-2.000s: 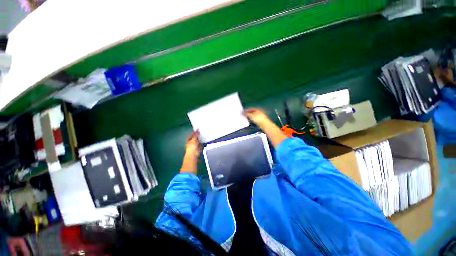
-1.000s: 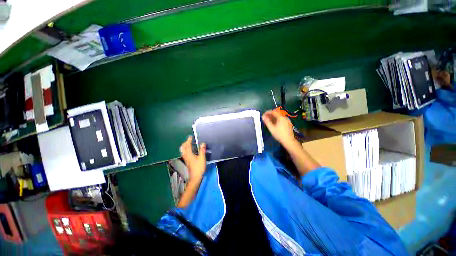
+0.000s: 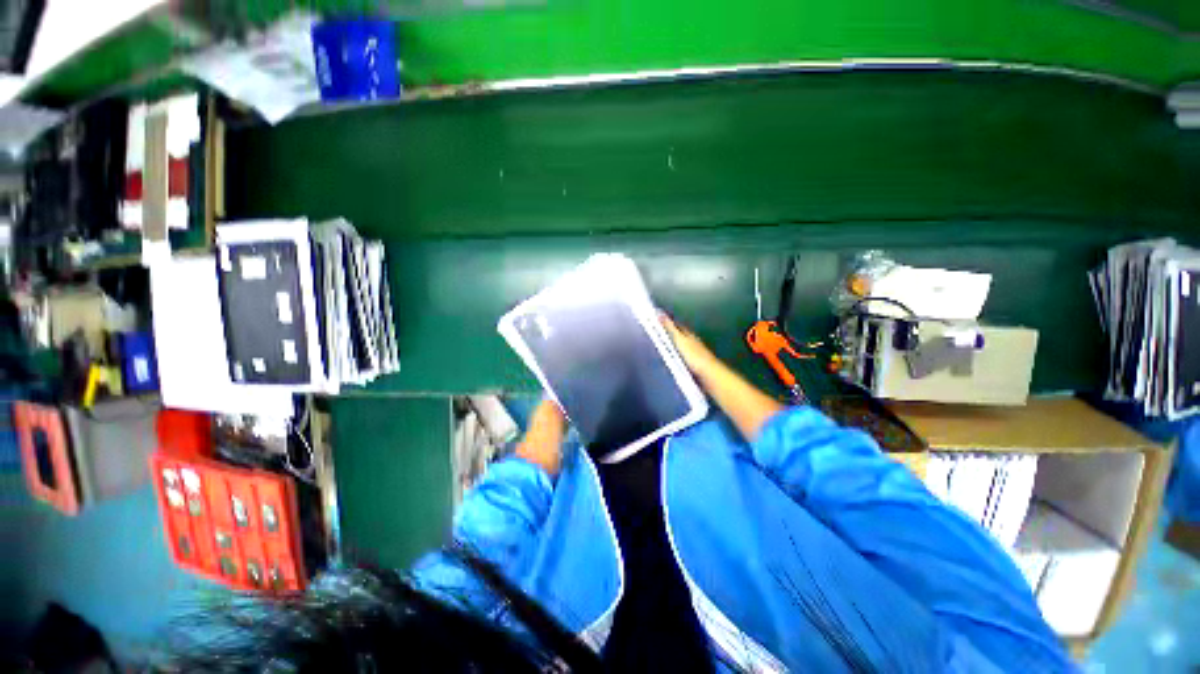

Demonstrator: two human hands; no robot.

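A dark panel [image 3: 601,373] with a white edge lies tilted in front of my body, at the front edge of the green bench mat. White sheet corners show beyond its far edge. My left hand [image 3: 542,431] is at the panel's near left edge, its fingers partly hidden by the panel. My right hand [image 3: 688,358] grips the right edge, fingertips at the upper right side. Both hands hold the panel between them.
A leaning panel bundle [image 3: 270,313] stands left; another [image 3: 1158,323] is far right. An orange tool [image 3: 767,345], slim dark tool [image 3: 788,292], beige fixture [image 3: 954,361] and open carton [image 3: 1040,431] are right. A blue bin [image 3: 355,59] is behind; a red crate [image 3: 230,518] is lower left.
The white sheet held behind the panel has gone from between my hands. The panel has turned askew, and my right hand has closed onto its right edge. The view has shifted.
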